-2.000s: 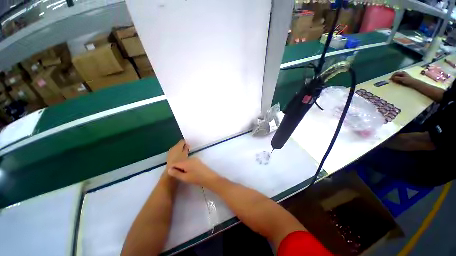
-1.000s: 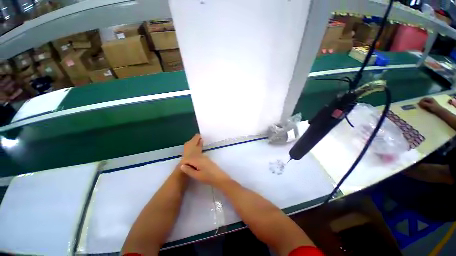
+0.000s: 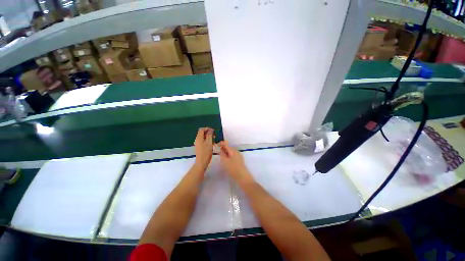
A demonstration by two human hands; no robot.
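My left hand is raised at the bench's back edge, beside the foot of the white panel. My right hand is just right of it, fingers bent towards it. A small pale pinkish spot shows between the fingertips; I cannot tell if it is a held piece or a finger. The black electric screwdriver hangs tilted on the right, its bit over a small pile of screws on the white bench.
A small bag with grey contents lies by the panel. A larger clear bag and dark pink parts are at the right. The green conveyor runs behind. Cartons stand beyond. A person's head shows at far left.
The view has turned left, so the panel and screwdriver sit further right. My hands, crossed at the wrist before, are now side by side with fingers near each other.
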